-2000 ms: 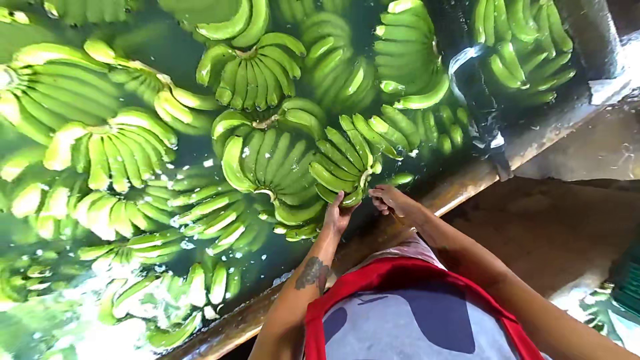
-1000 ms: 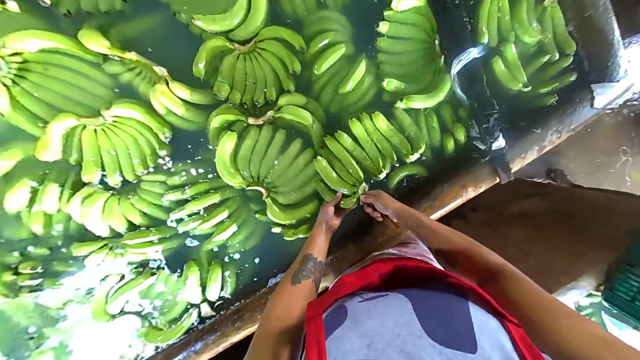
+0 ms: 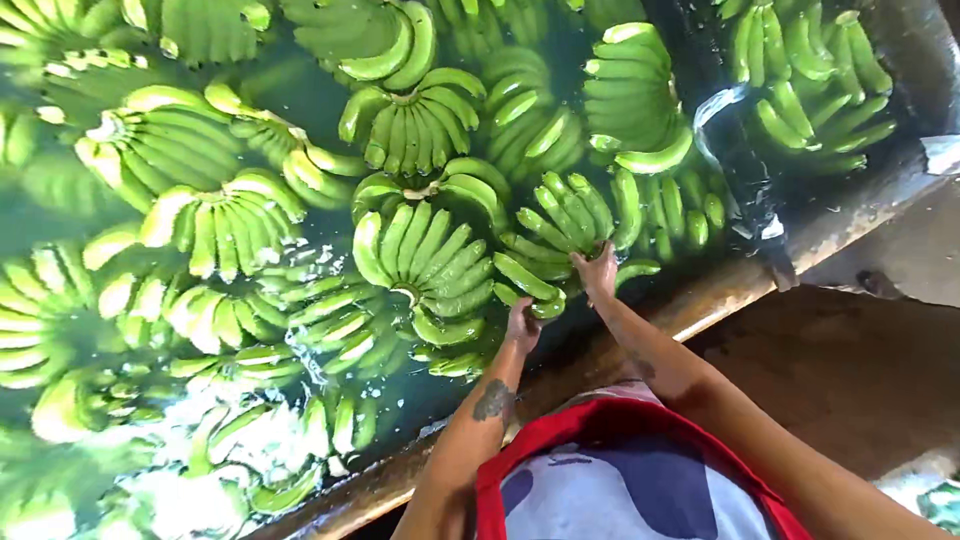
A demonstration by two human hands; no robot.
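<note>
Green bananas float in a water tank just in front of me. My left hand [image 3: 523, 327] grips a small cluster of green bananas [image 3: 529, 277] near the tank's edge. To its right, my right hand [image 3: 598, 270] is closed around the stem end of another green banana cluster [image 3: 570, 214], whose fingers point up and left. The two clusters lie close together; whether they are joined I cannot tell. A larger hand of green bananas [image 3: 431, 255] floats left of my left hand. Whether my right hand also holds a tool is hidden.
Many more banana hands [image 3: 221, 217] float across the tank at the left and top. The tank's worn rim [image 3: 720, 311] runs diagonally below my hands. A dark divider with a clear plastic strip [image 3: 716, 112] stands at the right, with more bananas [image 3: 795, 112] beyond it.
My hands were together at one banana hand's stem; now they are apart, each at a cluster. My right hand has moved up, and its cluster now points up and left.
</note>
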